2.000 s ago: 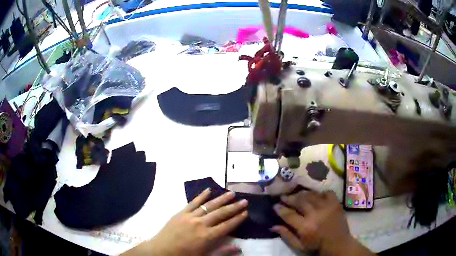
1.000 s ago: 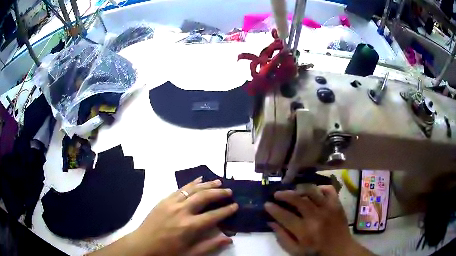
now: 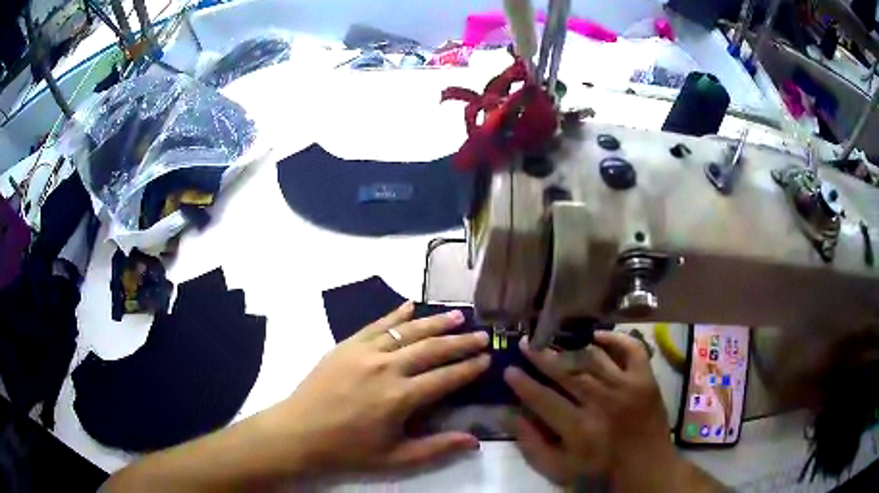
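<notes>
A dark curved cloth piece point(image 3: 360, 300) lies under the presser foot point(image 3: 499, 337) of the cream sewing machine point(image 3: 617, 207). My left hand point(image 3: 410, 376) lies flat on the piece, left of the needle, fingers spread. My right hand point(image 3: 588, 404) presses on it at the right, fingertips close to the foot. Most of the piece is hidden by my hands and the machine head; no label shows on it. A finished-looking piece with a small dark label point(image 3: 385, 194) lies behind, partly hidden by the head. A stepped stack of dark pieces point(image 3: 178, 371) lies at the left.
A lit smartphone point(image 3: 714, 385) lies under the machine arm, beside a yellow loop handle point(image 3: 668, 339). A clear plastic bag point(image 3: 159, 144) and small loose labels point(image 3: 138, 284) are at the left. Red cloth point(image 3: 506, 111) is tied on the head. A dark thread cone point(image 3: 698, 103) stands behind.
The cloth under my hands has moved back, away from me, under the foot. My hands have moved with it, and my right fingertips are now beside the foot. The view has also shifted.
</notes>
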